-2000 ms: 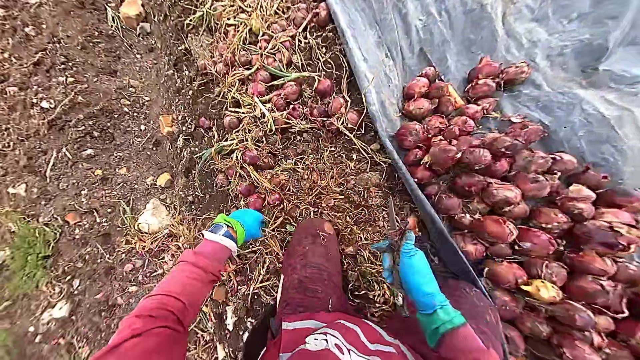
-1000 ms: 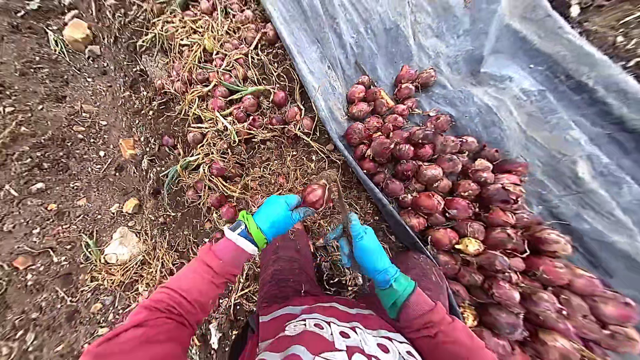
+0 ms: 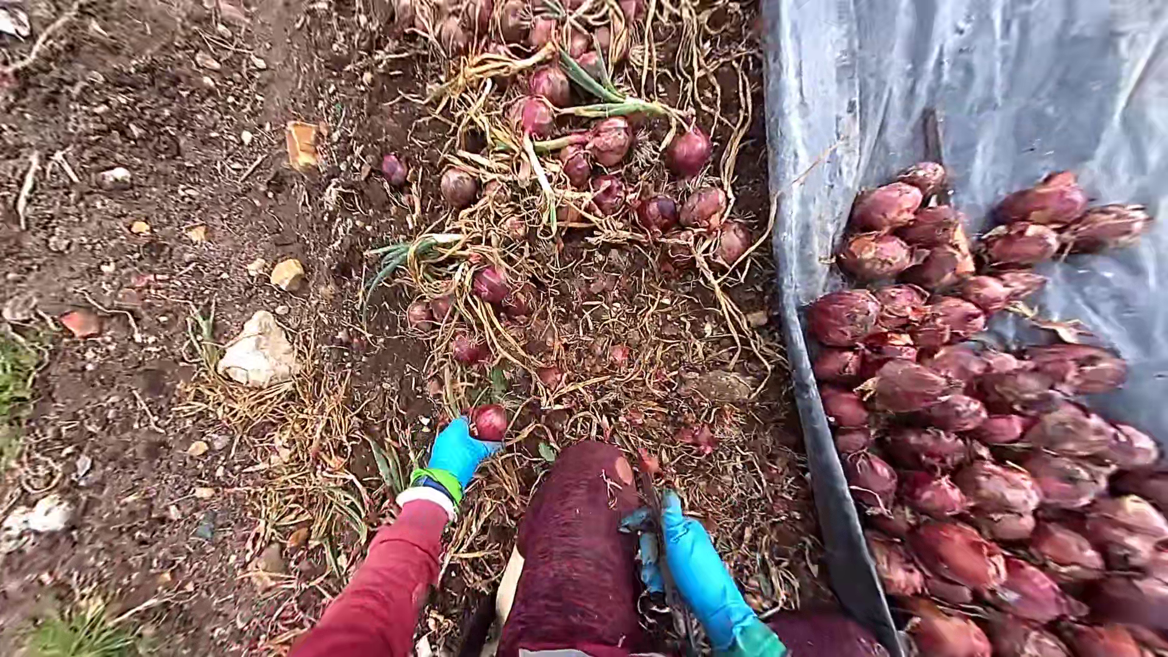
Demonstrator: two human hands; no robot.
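Note:
My left hand (image 3: 459,453), in a blue glove with a green band at the wrist, is low at the left of my knee, with its fingers at a red onion (image 3: 489,422). My right hand (image 3: 693,561), also blue-gloved, is closed around a long, thin dark tool (image 3: 664,547), perhaps a knife or shears, just right of my knee. Ahead of my left hand, red onions with dry stalks (image 3: 610,141) lie on the soil. Trimmed red onions (image 3: 995,484) are heaped on a grey plastic sheet (image 3: 812,401) at the right.
A large pale stone (image 3: 258,350) and smaller stones lie on the brown soil at the left. Dry roots and stalk scraps (image 3: 593,401) cover the ground before my knee. The sheet's raised edge runs along my right side.
One second ago my left hand held an onion up near my right hand; now it is lower and farther left, at an onion on the ground. The view has shifted.

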